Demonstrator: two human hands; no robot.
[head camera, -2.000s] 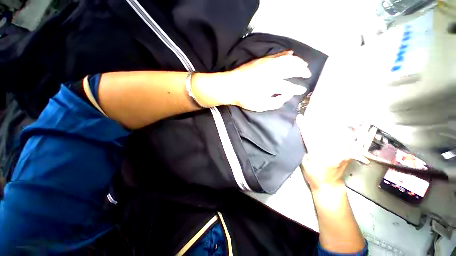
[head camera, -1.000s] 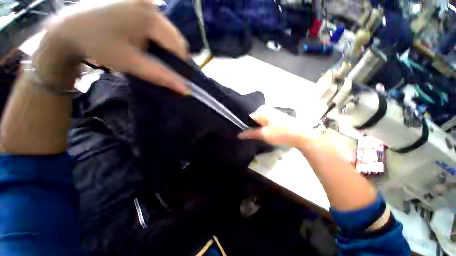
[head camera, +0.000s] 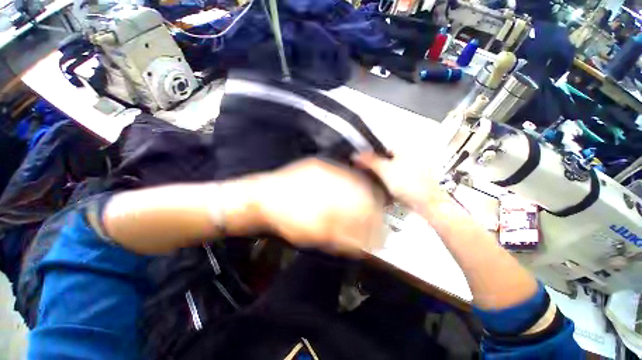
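Observation:
A black garment panel (head camera: 260, 133) with a white striped tape (head camera: 303, 105) is raised over the table's left part, blurred by motion. My right hand (head camera: 394, 176) is at the panel's right end, with the fingers closed on its edge by the tape. My left hand (head camera: 320, 204) is blurred in front of the panel's lower part, close to my right hand; its fingers are hidden, so its hold cannot be told. The cream JUKI sewing machine (head camera: 563, 190) stands to the right, its needle area just beyond my right hand.
A lit phone (head camera: 519, 223) lies by the machine. A second machine (head camera: 148, 60) with a round handwheel stands upper left. A steel flask (head camera: 510, 97), a red spool (head camera: 438, 43) and a blue spool (head camera: 441, 74) are behind. Black cloth (head camera: 162, 151) hangs left. The table's front edge (head camera: 422, 281) runs below my hands.
The panel has left its flat place at the machine and is lifted leftward. My left hand went up left, then came back down right beside my right hand. The view has shifted, showing more background.

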